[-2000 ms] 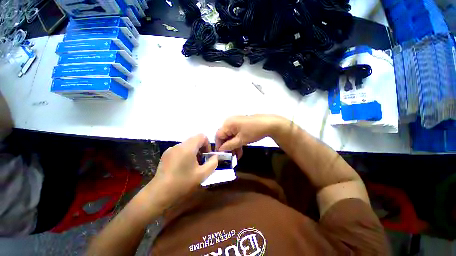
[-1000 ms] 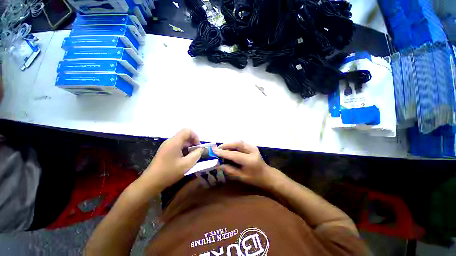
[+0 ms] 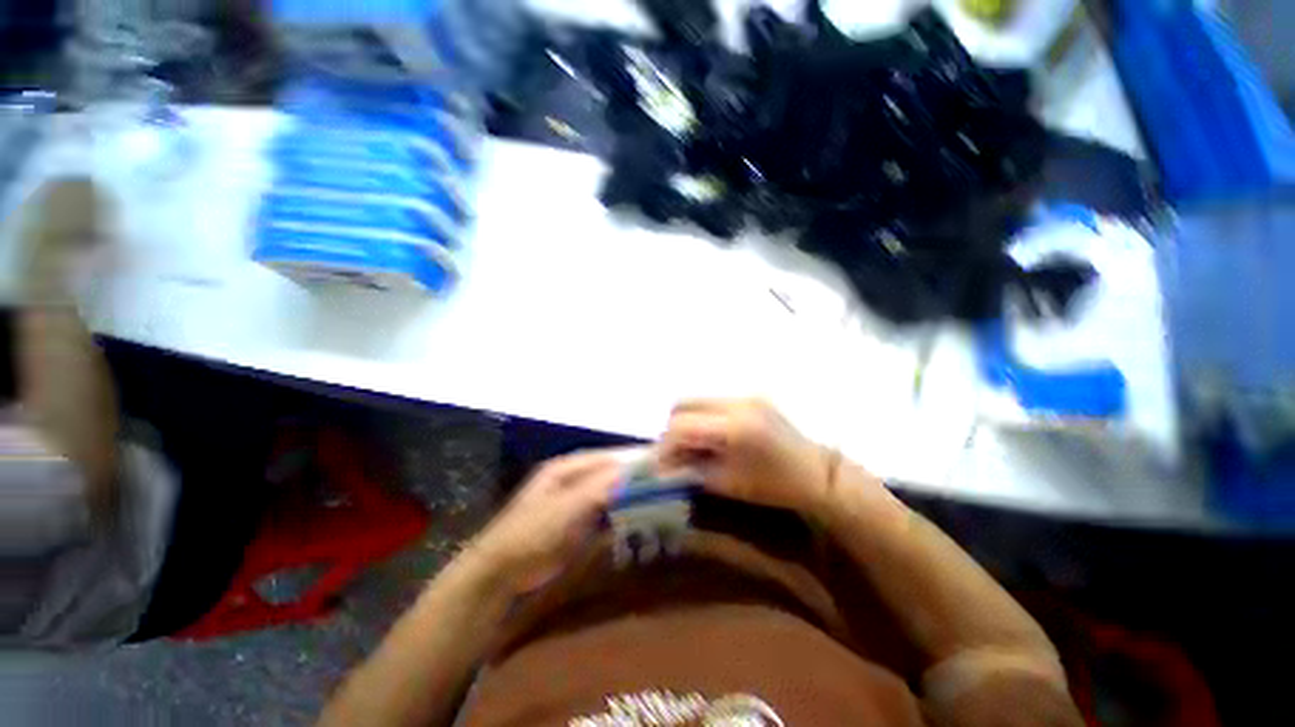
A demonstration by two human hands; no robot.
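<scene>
The frame is blurred by motion. A small blue-and-white carton (image 3: pixel 652 514) is held over my lap, just below the table edge, with one end up. My left hand (image 3: pixel 551 514) grips its left side. My right hand (image 3: pixel 746 452) is at its upper right end, fingers on the top. The carton's inside is not visible. A heap of coiled black cables (image 3: pixel 852 156) lies on the white table (image 3: pixel 639 334). Flat blue-and-white cartons (image 3: pixel 1068 386) lie to its right.
Stepped stacks of blue cartons (image 3: pixel 355 199) stand at left. More blue cartons (image 3: pixel 1250 270) fill the far right. Another person's arm (image 3: pixel 64 327) reaches over the table at the far left. A red stool (image 3: pixel 320 540) is below. A small scrap (image 3: pixel 781 300) lies on the table.
The view has shifted, so the table contents appear lower and further right. The carton has been turned more upright, with its printed face showing. Another person's arm has come in at the left.
</scene>
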